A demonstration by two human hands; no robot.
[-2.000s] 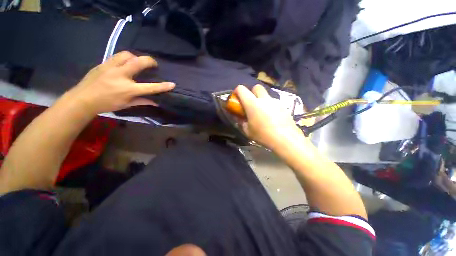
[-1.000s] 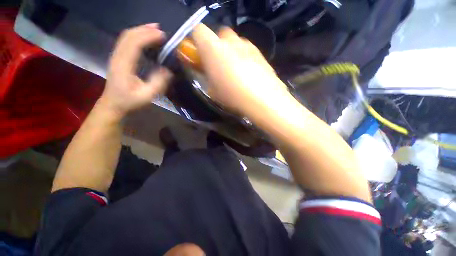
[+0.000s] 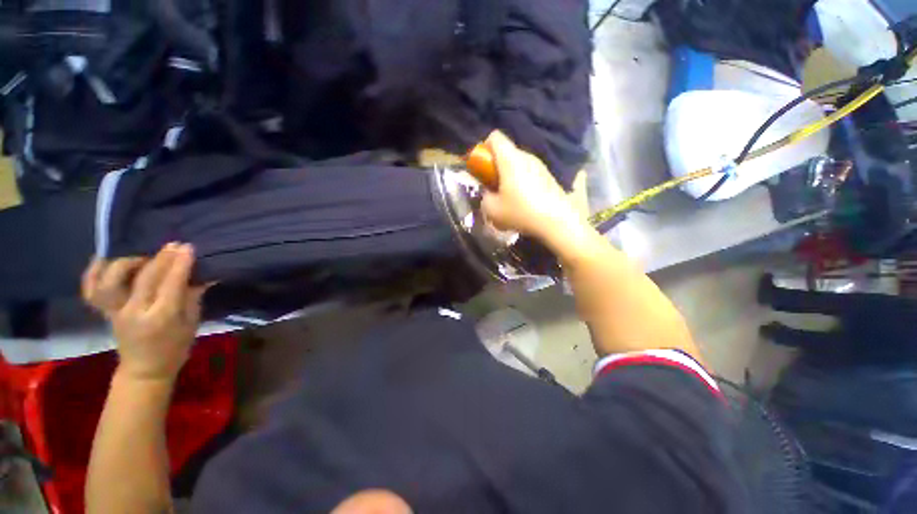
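Observation:
A dark garment piece point(image 3: 312, 216) lies stretched flat along the narrow board, with a thin seam line along it and a white-grey striped trim at its left end. My left hand point(image 3: 146, 296) has its fingers bent on the garment's near left edge, by the trim; the thumb is hidden. My right hand point(image 3: 528, 196) is closed around the orange handle of a shiny metal steam iron point(image 3: 465, 211), which stands at the garment's right end. My hand hides part of the iron.
A crumpled dark garment pile point(image 3: 332, 80) lies beyond the board. A yellow hose point(image 3: 659, 189) and black cable run right from the iron past a white rounded object point(image 3: 744, 136). A red basket point(image 3: 211, 392) is below left, a black fan point(image 3: 769, 432) at lower right.
The garment, bunched between my hands a second ago, now lies extended. My left hand has moved left to its trimmed end; my right hand with the iron has moved right and away from my left hand.

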